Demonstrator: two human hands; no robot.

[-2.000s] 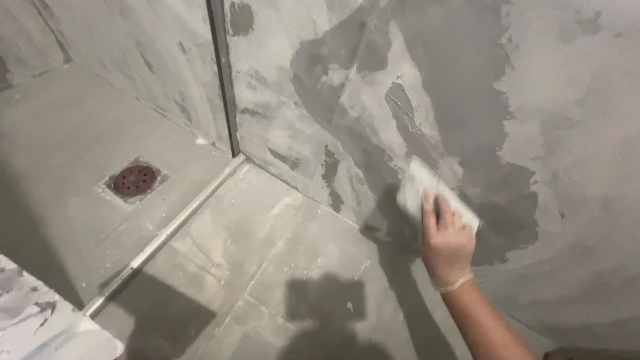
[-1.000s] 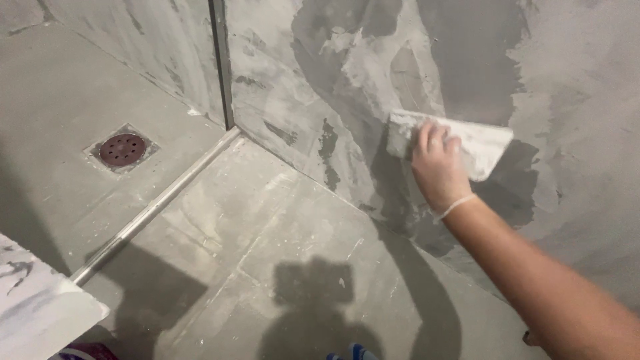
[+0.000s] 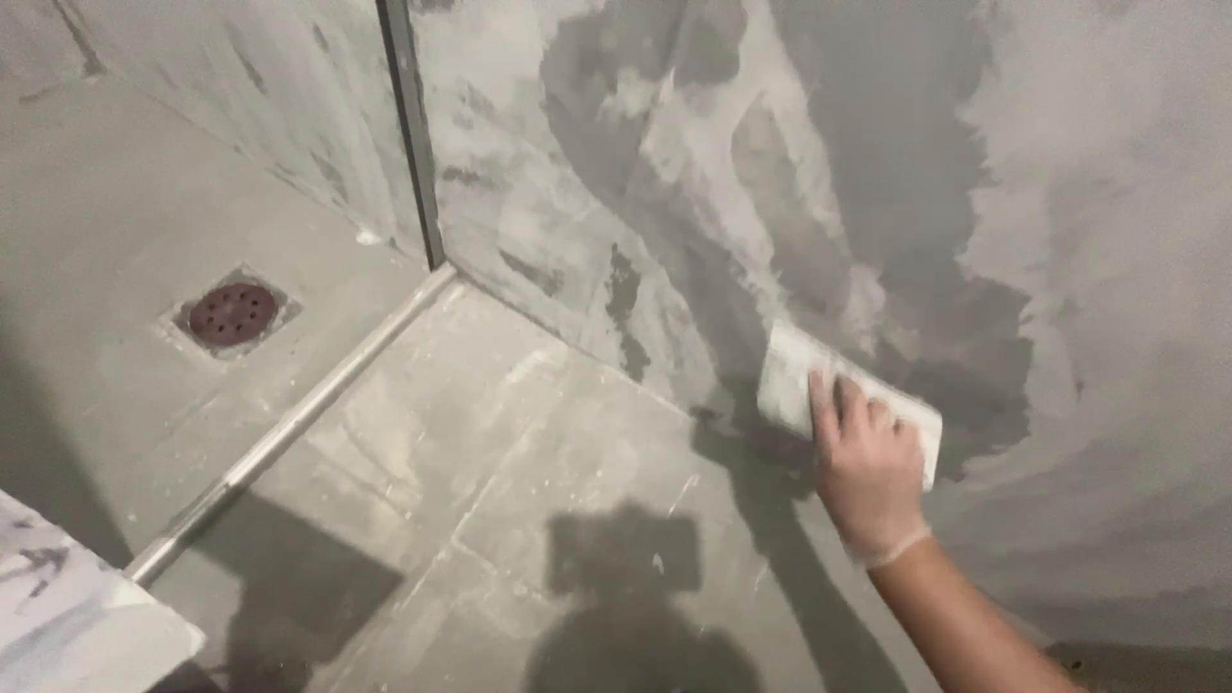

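Note:
My right hand (image 3: pixel 871 472), with a thin pale band at the wrist, grips a white flat trowel or float (image 3: pixel 847 395). The tool lies against the lower part of the wall (image 3: pixel 895 173), which is coated in patches of darker and lighter grey plaster-like material. Its long edge slants down to the right, close to where the wall meets the floor. A pale board (image 3: pixel 87 616) smeared with grey material juts in at the lower left corner; what holds it is out of view. My left hand is not visible.
A dark vertical metal profile (image 3: pixel 412 135) runs down the wall to a raised metal strip (image 3: pixel 289 419) crossing the floor (image 3: pixel 500 433). Left of the strip, a round reddish-brown drain cover (image 3: pixel 234 313) sits in a square recess. Shadows fall across the floor.
My right hand has swept the white tool down the wall from its place a second ago, and the tool now slants more steeply. It stays gripped throughout.

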